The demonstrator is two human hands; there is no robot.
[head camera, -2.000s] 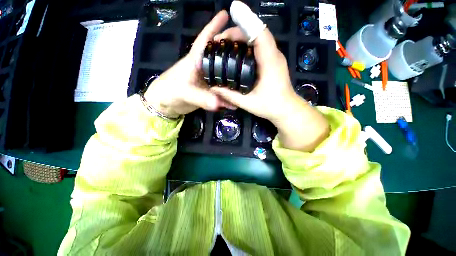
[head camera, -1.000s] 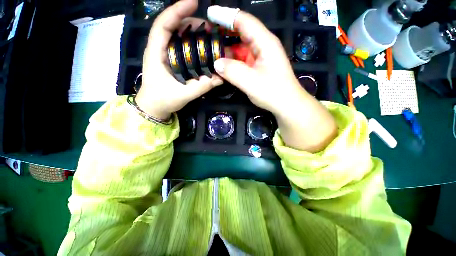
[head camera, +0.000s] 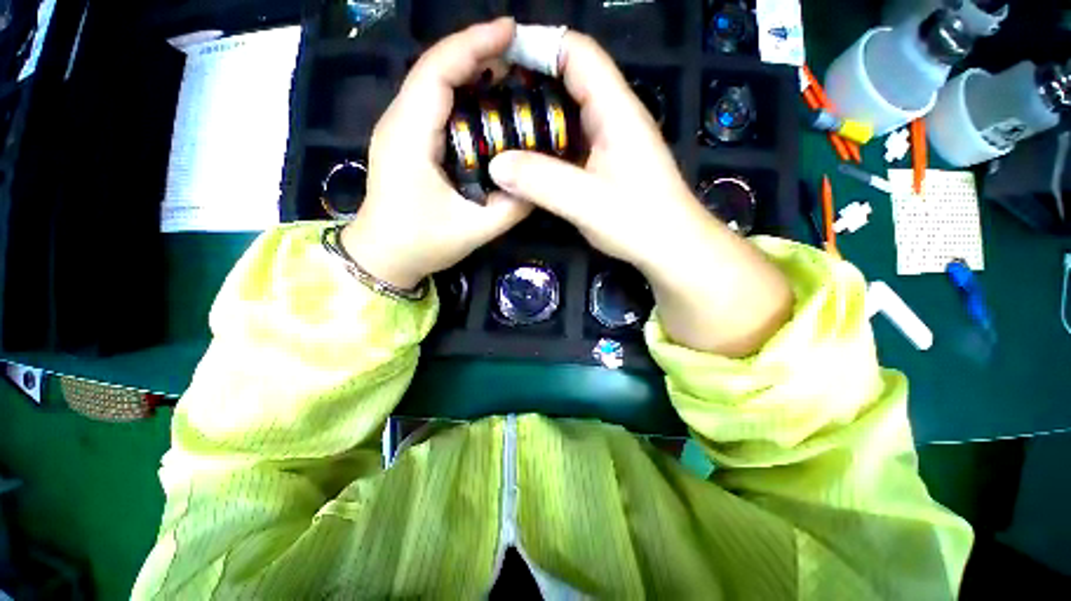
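A stack of several round black units (head camera: pixel 507 127) with orange-gold glints on their edges is held above the black foam tray (head camera: pixel 517 342). My left hand (head camera: pixel 423 164) wraps the stack's left side and its fingers reach over the top. My right hand (head camera: pixel 617 170) holds the right side, with its thumb across the lower front and a white finger cot (head camera: pixel 538 49) on one fingertip. The fingers hide parts of the stack. Round units sit in tray pockets, among them one (head camera: pixel 526 292) below my hands.
A paper sheet (head camera: pixel 231 132) lies left of the tray. On the right are two whitish bottles (head camera: pixel 871 94), orange-handled tools (head camera: pixel 828 211), a pale square pad (head camera: pixel 936 221), a blue-ended tool (head camera: pixel 970 296) and a white stick (head camera: pixel 901 316) on the green mat.
Both hands first moved left and turned the stack so the orange-gold edges showed, then came back slightly right. The stack stays held; a red patch seen by the right fingers one second ago is mostly gone.
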